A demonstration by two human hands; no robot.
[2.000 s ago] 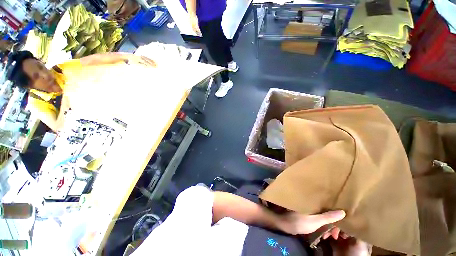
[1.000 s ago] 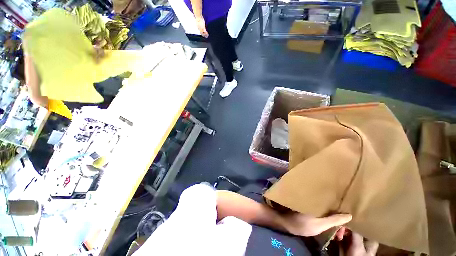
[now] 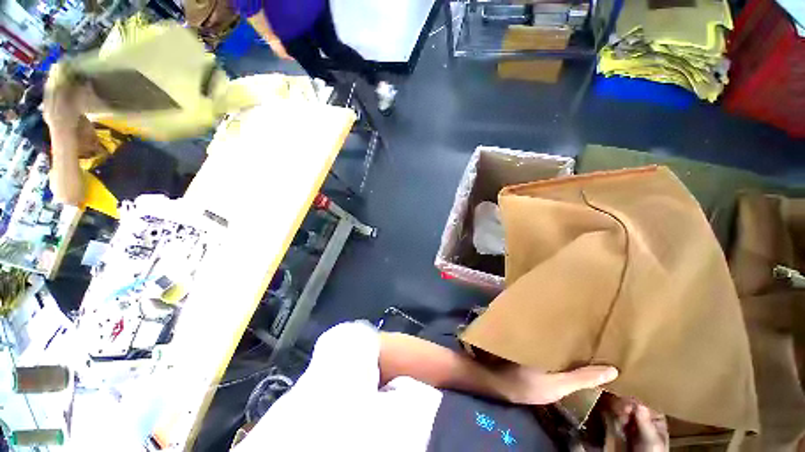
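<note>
A tan-brown bag (image 3: 653,291) lies over the green-topped table at the right, with a curved seam across its body and an orange-brown edge at its far side. My left hand (image 3: 556,383) grips the bag's near edge, thumb on top and fingers hidden beneath. My right hand (image 3: 643,427) is at the bottom edge of the picture, partly under the bag, its fingers bent at the bag's underside near a small brown flap (image 3: 583,406). What its fingertips hold is not clear.
An open scrap bin (image 3: 459,212) with pale plastic inside stands beside the bag. More brown bags (image 3: 770,265) lie at the right. A long pale bench (image 3: 274,194) runs at the left. Two people are beyond it, one handling a yellow panel (image 3: 168,84).
My right hand has shifted slightly right, and the small brown flap between my hands shows more. My left hand keeps its hold. The person in purple has moved left; the other turns a yellow panel.
</note>
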